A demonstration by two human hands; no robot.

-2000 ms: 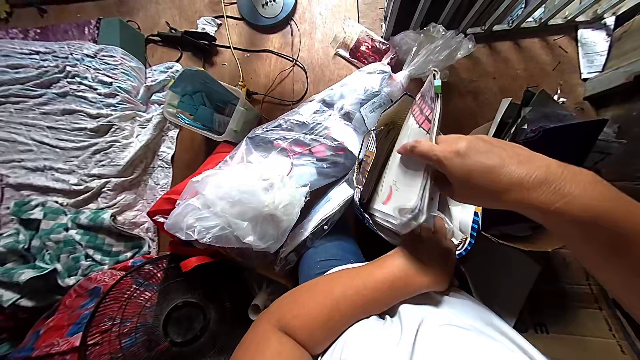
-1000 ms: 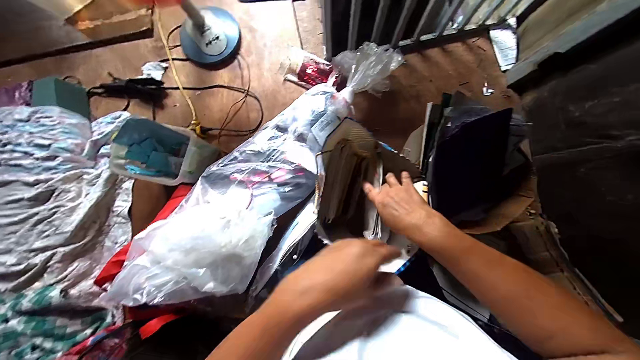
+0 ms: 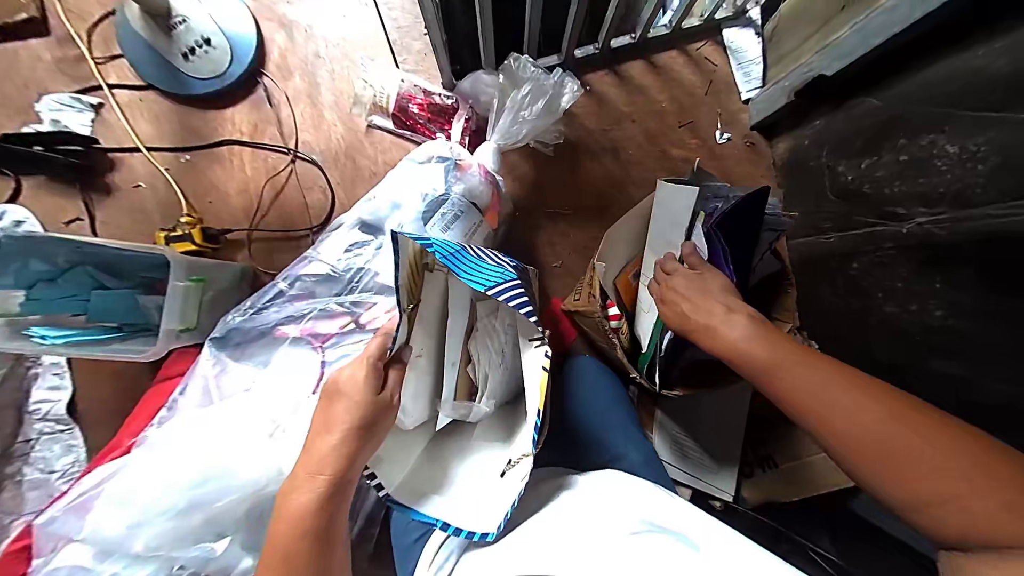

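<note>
My left hand (image 3: 364, 400) grips the left rim of a paper gift bag (image 3: 480, 472) with blue and white stripes, which stands wide open at my lap. White envelopes or papers (image 3: 428, 352) and a clear plastic packet (image 3: 492, 360) lie inside it. To the right, my right hand (image 3: 696, 296) rests on a white card or folder (image 3: 668, 240) standing in a brown paper bag (image 3: 596, 312), its fingers at the right edge. Dark folders (image 3: 740, 232) stand beside it in that bag. Whether the fingers close on the card is unclear.
A large clear plastic bag of goods (image 3: 280, 344) lies at the left, next to a plastic bin of blue pieces (image 3: 172, 320). Cords (image 3: 240, 144) and a blue fan base (image 3: 192, 48) are on the wooden floor, behind which stand metal bars (image 3: 532, 32).
My right hand has moved from the striped bag to the brown bag at the right. My left hand is now on the striped bag's left rim. The view has shifted.
</note>
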